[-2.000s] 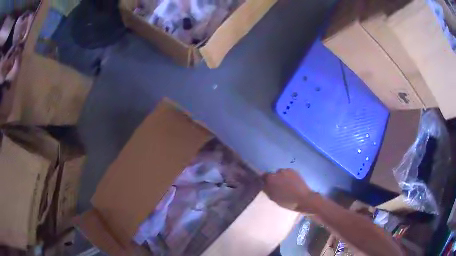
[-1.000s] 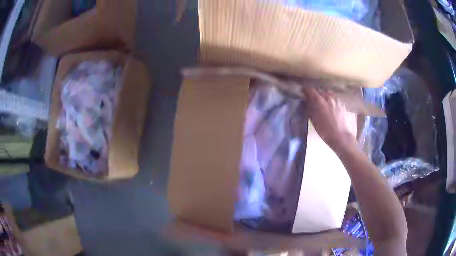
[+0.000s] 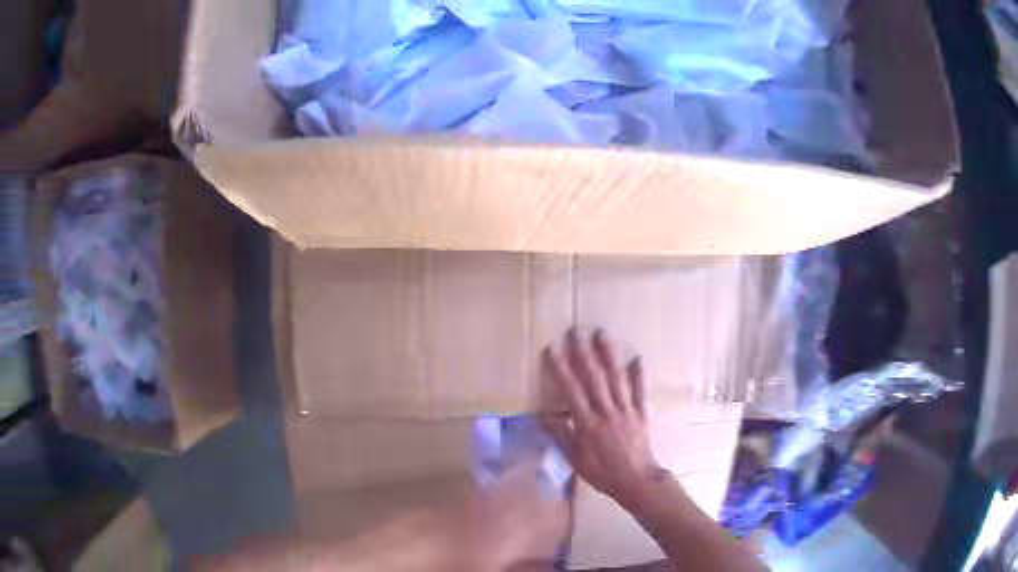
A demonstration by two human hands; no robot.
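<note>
A brown cardboard carton [image 3: 357, 346] stands close in front of me, its flaps folded over its top. My right hand [image 3: 603, 419] lies on the far flap, fingers spread, with the thumb near the flap's lower edge. My left hand [image 3: 508, 514] is blurred at the lower middle, over the near part of the carton; its fingers cannot be made out. Pale bluish packets [image 3: 519, 441] show through a gap between the flaps, beside both hands.
A large open carton [image 3: 580, 201] of bluish bagged items stands just beyond. Another open carton [image 3: 201, 335] of pale packets is on the floor at left. At right are black contents [image 3: 867, 302] with clear plastic [image 3: 882, 385] and blue-purple pieces [image 3: 826, 508].
The near carton's flaps have come down over its packets. My right hand has moved from the carton's far right corner onto the far flap. The view has shifted closer to the large carton.
</note>
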